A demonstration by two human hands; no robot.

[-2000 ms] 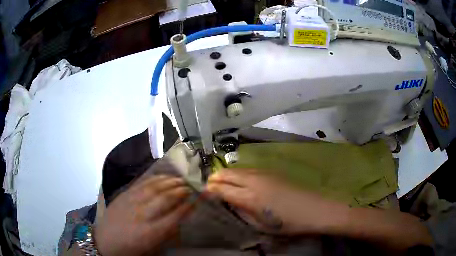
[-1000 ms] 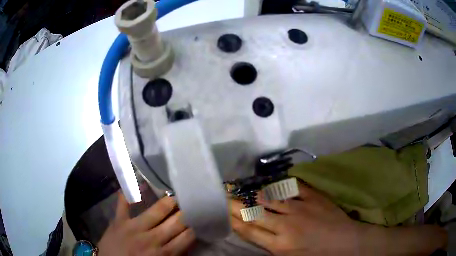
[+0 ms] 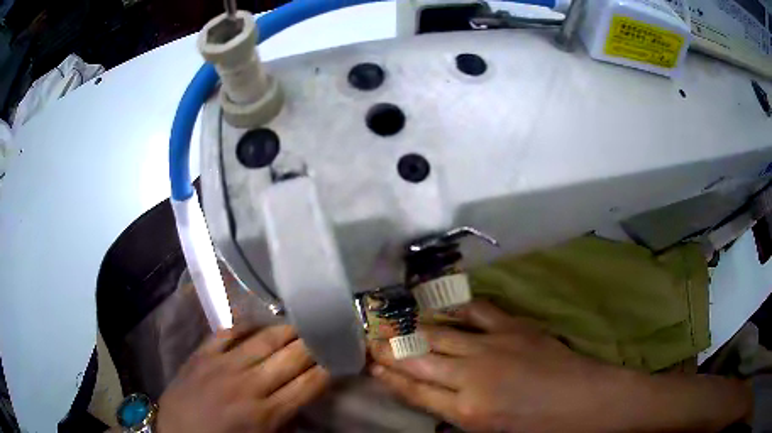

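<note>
The taupe garment panel [image 3: 161, 326] lies under the machine's left end, with a dark brown panel [image 3: 123, 279] at its left edge. An olive-green piece [image 3: 592, 296] spreads at the right. My left hand [image 3: 245, 380] lies flat on the taupe cloth, fingers pointing to the needle area. My right hand [image 3: 474, 364] lies on the cloth beside the tension knobs [image 3: 443, 291], fingertips close to the left hand. The pale take-up lever cover [image 3: 313, 271] stands between the hands. The presser foot and needle are hidden by the machine head [image 3: 542, 144].
A blue hose [image 3: 182, 127] with a white flattened end [image 3: 201, 262] hangs left of the head. A cream guide post [image 3: 241, 72] and a white box with a yellow label [image 3: 639, 38] sit on top. White cloth [image 3: 63, 84] is heaped at the far left of the white table [image 3: 85, 178].
The view has moved much closer over the machine head since the earliest frame. My left hand now lies flatter, fingers pointing to the needle area. Since the middle frame, the view has shifted slightly.
</note>
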